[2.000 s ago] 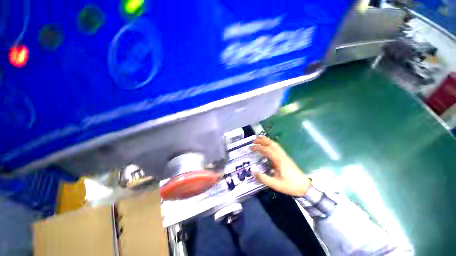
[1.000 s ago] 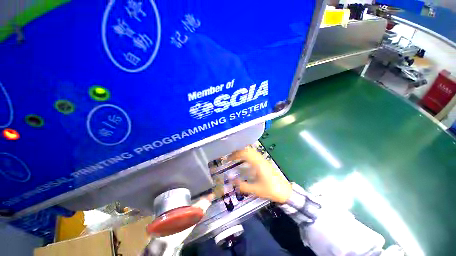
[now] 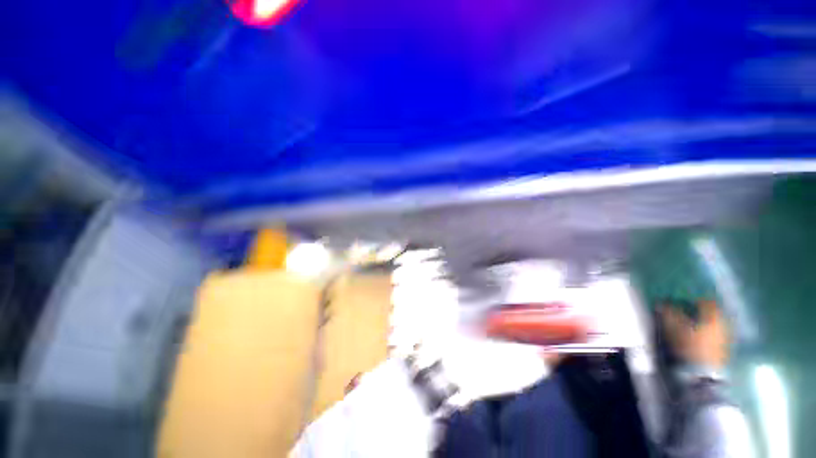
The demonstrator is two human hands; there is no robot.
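Observation:
The whole view is strongly blurred. My left hand (image 3: 424, 304), in a white glove, is beside the right edge of the tan cardboard (image 3: 237, 349); its fingers and anything in them cannot be made out. My right hand (image 3: 702, 335) is bare, at the right near the edge of the green belt (image 3: 792, 277); a dark patch shows at its fingertips, but I cannot tell if it holds a part. The silver machine table (image 3: 617, 309) is a bright smear between the hands. A few small dark marks (image 3: 326, 309) lie along the cardboard seam.
The blue control panel (image 3: 403, 89) hangs low across the top. The red round knob (image 3: 537, 324) is above my lap, between my hands. A yellow-orange object (image 3: 267, 249) stands behind the cardboard. A pale curved surface (image 3: 107, 313) is at the far left.
The view has swung left and blurred. My left hand has moved from the machine table to the cardboard side. My right hand has left the fixture area and is by the green belt.

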